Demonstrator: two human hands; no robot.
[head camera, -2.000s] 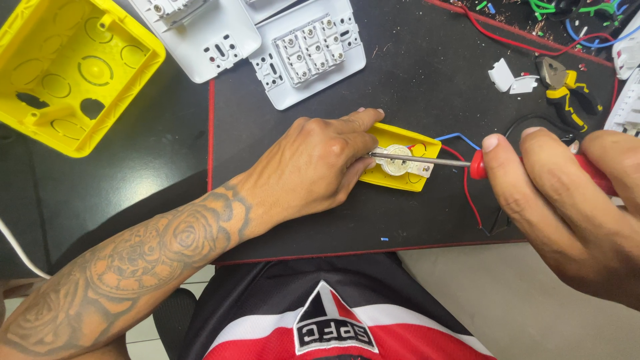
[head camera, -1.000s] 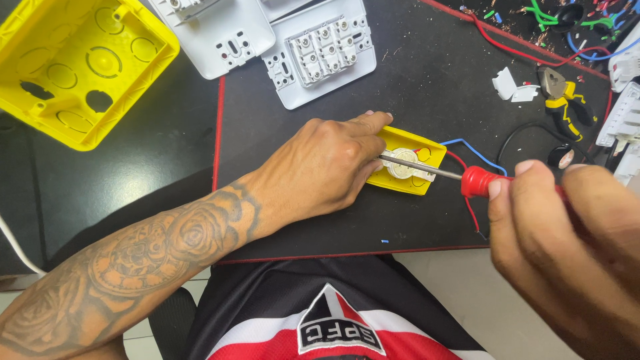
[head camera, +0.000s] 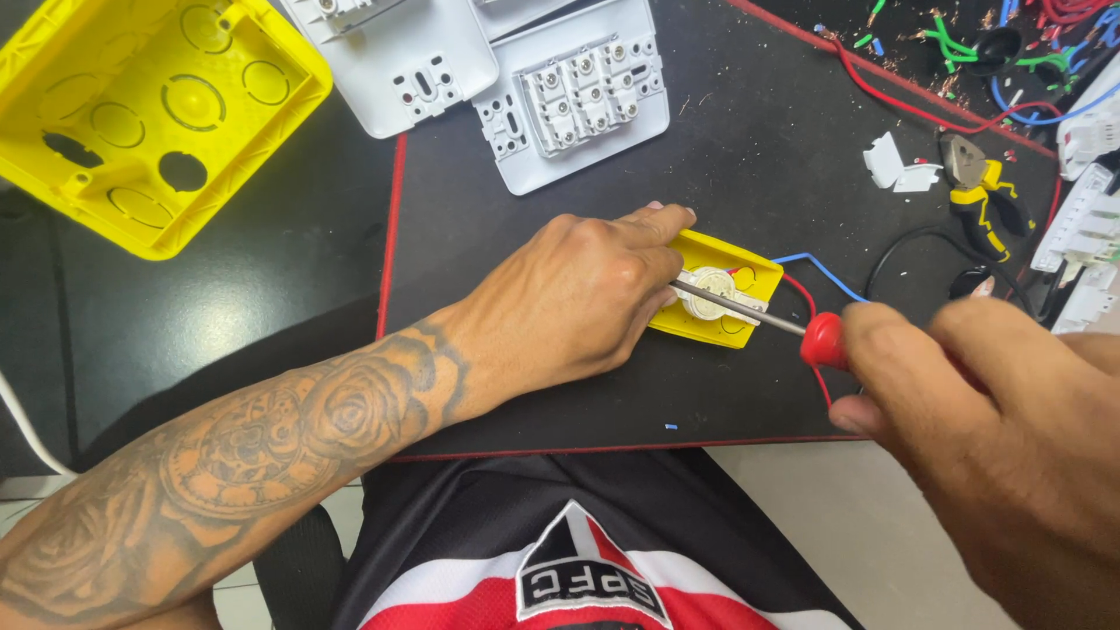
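Note:
My left hand (head camera: 595, 289) grips the left end of a small yellow plastic electrical box (head camera: 726, 334) that lies on the dark mat. Inside the box sits a white round lamp-holder-like fitting (head camera: 710, 294) with a flat strap. My right hand (head camera: 971, 411) is closed around the red handle of a screwdriver (head camera: 792, 327), whose metal shaft runs leftward across the fitting. The shaft's tip is hidden at my left fingers. A blue wire (head camera: 822, 267) and a red wire (head camera: 803, 296) come out of the box's right end.
A large yellow electrical box (head camera: 192, 103) stands at the upper left. White switch plates (head camera: 577, 105) lie at the top. Combination pliers (head camera: 980, 188) rest at the right, near broken white plastic pieces (head camera: 901, 168), a black cable (head camera: 910, 234) and wire scraps (head camera: 954, 44). White modules line the right edge.
Both hands keep the same holds on the box and the screwdriver. My right hand's fingers have shifted on the red handle.

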